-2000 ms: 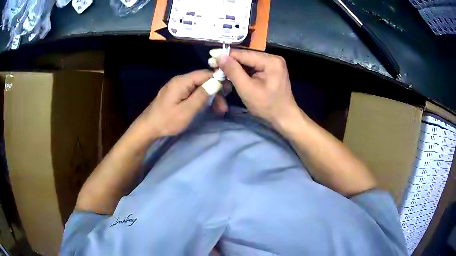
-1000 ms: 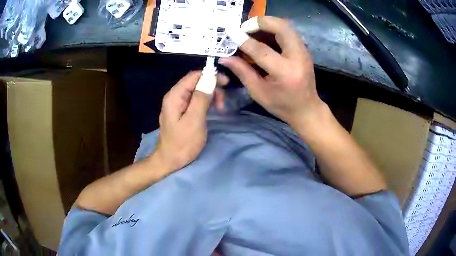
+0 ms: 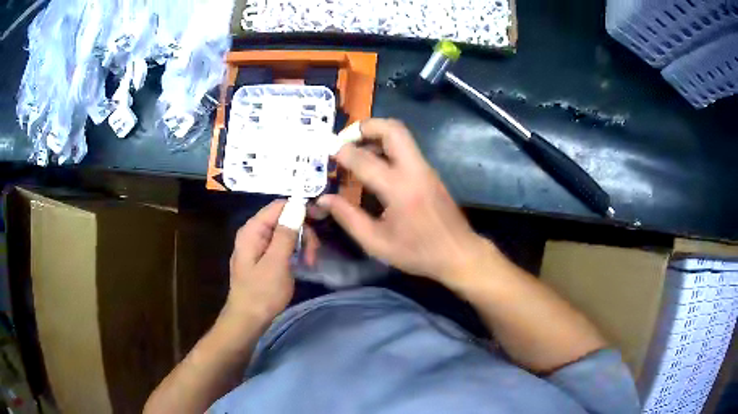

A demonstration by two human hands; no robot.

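The white slotted housing [image 3: 271, 137] lies in the orange fixture [image 3: 362, 89] at the bench's near edge. My left hand [image 3: 271, 251] pinches the small white end of a bagged component [image 3: 298, 200] at the housing's near edge, with a finger cot on the thumb. Its blurred clear bag [image 3: 344, 271] hangs below. My right hand [image 3: 405, 194] is at the housing's near right corner, fingers bent and apart, with a cot on a fingertip. Whether it holds a tiny part cannot be told.
A pile of bagged components [image 3: 121, 65] lies left of the fixture. A parts tray [image 3: 380, 34] of tiny white pieces is behind it. A two-faced mallet [image 3: 518, 125] lies at right, near grey baskets [image 3: 688, 40]. Cartons [image 3: 65, 291] stand below the bench on both sides.
The view has tilted up and shows more of the bench, including the tray and mallet head. My right hand has left the white part in my left hand and moved to the housing's right side.
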